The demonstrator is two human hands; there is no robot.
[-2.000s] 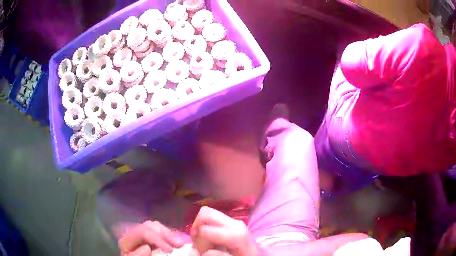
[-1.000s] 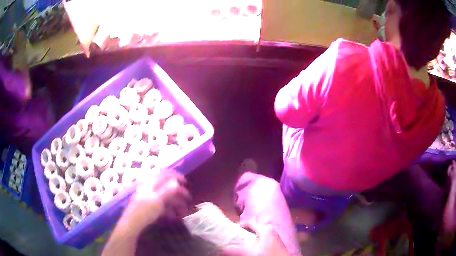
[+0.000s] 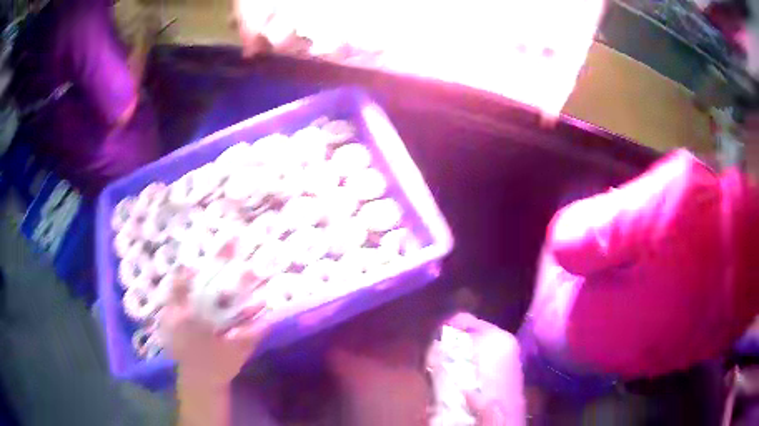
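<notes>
A violet-blue plastic crate (image 3: 439,241) holds many knobbly white rolls (image 3: 379,215) in rows, dark holes showing in some. My left hand (image 3: 212,312) reaches over the crate's near left part, among the rolls. It is blurred, and I cannot tell if its fingers hold a roll. A pale, lumpy white thing (image 3: 456,374) lies against a pink-lit, knee-like shape at the bottom, right of centre; glare hides what it is. I cannot make out my right hand.
A person in a red-pink top (image 3: 649,274) sits at the right. A bench with a glaring white section (image 3: 433,42) runs along the top. Another person's purple-lit sleeve (image 3: 96,62) is at upper left. A small blue crate with white pieces (image 3: 52,218) stands at far left.
The view has shifted, so the crate and the seated person sit further right. My left hand has moved from the crate's near rim to over the rolls. The pale thing now shows further right.
</notes>
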